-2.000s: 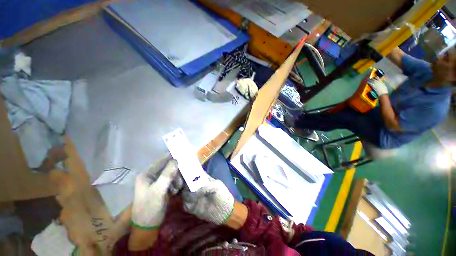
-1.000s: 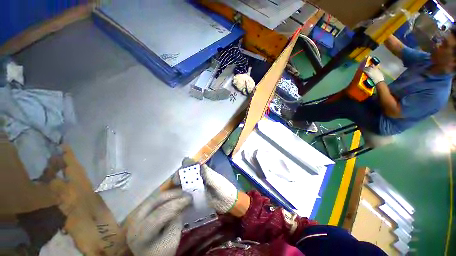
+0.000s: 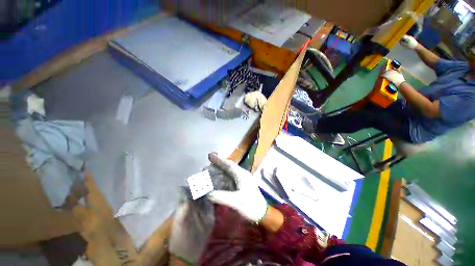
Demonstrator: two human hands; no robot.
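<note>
A silver-white metal bracket (image 3: 200,184) with small dark holes on its face is held low in front of me, over the near bench edge. My right hand (image 3: 242,193), in a white glove with a greyed palm, has its thumb and curled fingers at the bracket's right edge, index finger stretched out. My left hand (image 3: 191,226), gloved and blurred, is just below the bracket at its lower end; its fingers are hard to make out. A bracket stack (image 3: 133,206) lies at the near left of the bench. A loose pale piece (image 3: 124,108) lies farther back.
A pale blue-grey rag (image 3: 54,150) lies left. Flat sheets on blue board (image 3: 179,54) are at the back. A striped cloth (image 3: 242,78) and spare glove (image 3: 255,100) lie near an upright cardboard flap (image 3: 278,104). A person (image 3: 432,104) with an orange tool (image 3: 384,85) stands right.
The bracket's punched face has turned and shows smaller. My right hand has opened wider around it. My left hand has dropped lower. A loose pale piece now shows mid-bench. The view has shifted slightly.
</note>
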